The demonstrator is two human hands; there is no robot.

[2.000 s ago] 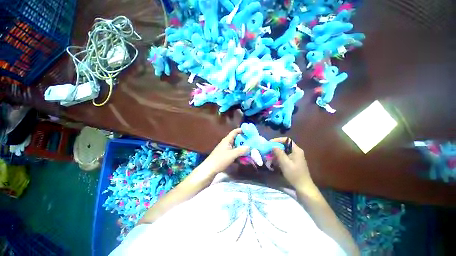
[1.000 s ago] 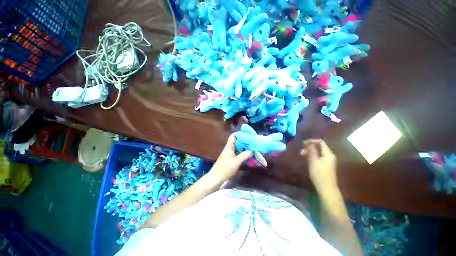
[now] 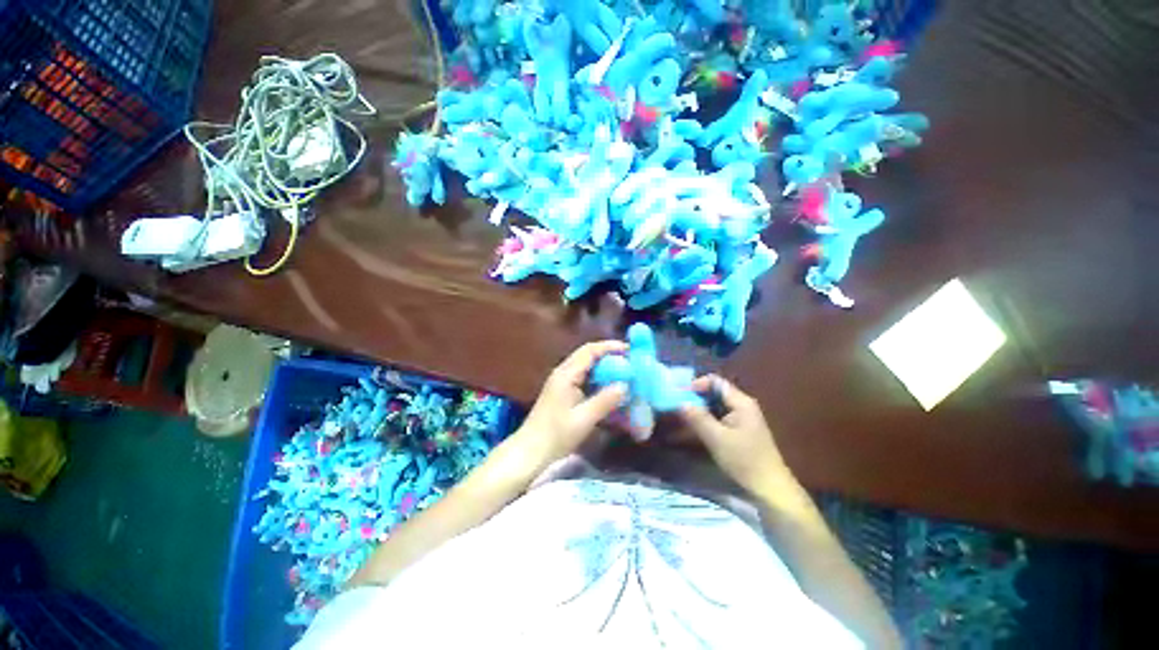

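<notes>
A small sky-blue plush toy [image 3: 646,376] is held in front of my body, above the near edge of the brown table. My left hand [image 3: 569,404] grips its left end. My right hand [image 3: 737,432] grips its right end between thumb and fingers. A small dark spot shows by the right fingers; I cannot tell whether it is a tool. One leg of the toy points up and a paler part hangs down. The toy is slightly blurred.
A large heap of blue and pink toys [image 3: 610,178] lies beyond my hands. A pale card [image 3: 938,344] and another toy [image 3: 1125,432] are at right. Coiled cable [image 3: 286,152] and a lattice crate [image 3: 108,95] are at left. A blue crate [image 3: 244,533] of toys stands lower left.
One second ago my right hand was apart from the toy, out to the right. It has come back and holds the toy's right end. The toy has turned, with a leg now pointing up.
</notes>
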